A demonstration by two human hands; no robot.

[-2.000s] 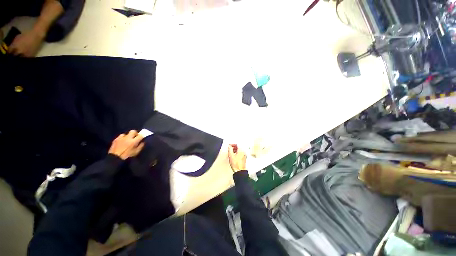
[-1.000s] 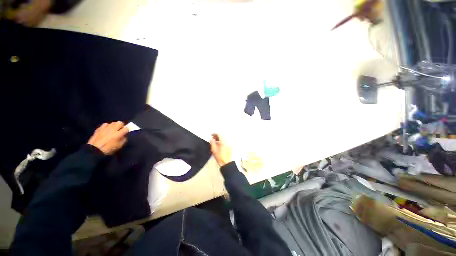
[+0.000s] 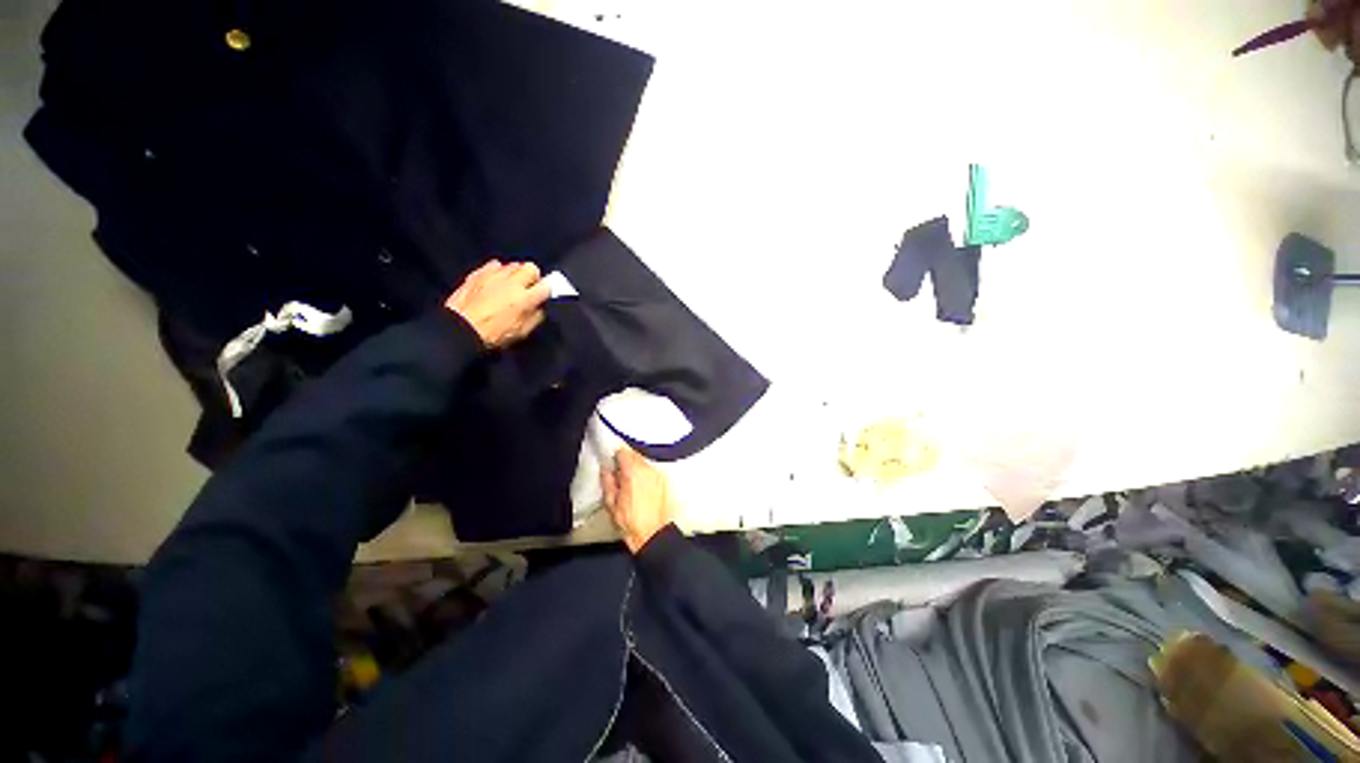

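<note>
The navy-black coat (image 3: 358,164) lies spread on the table, with a gold button at its upper left. My left hand (image 3: 504,303) grips the coat beside a small white piece (image 3: 558,285). A dark cloth part (image 3: 664,336) extends right from there, with a rounded opening where white shows (image 3: 644,418). My right hand (image 3: 641,496) is at the white material's lower edge, below this opening. Its fingertips touch that edge; whether they pinch it I cannot tell. A crumpled white strip (image 3: 276,331) lies on the coat at left.
On the cream table (image 3: 806,194) are dark scraps (image 3: 937,271), a teal clip (image 3: 992,221), a pale yellow lump (image 3: 886,450) and a pinkish scrap (image 3: 1029,465). A dark stand base (image 3: 1304,286) is at right. Grey fabric (image 3: 1029,663) and scraps lie below the table edge.
My right hand has left the dark cloth's right corner and moved down and left to the white material. My left hand stays by the small white piece. The view has shifted; the other person is out of view.
</note>
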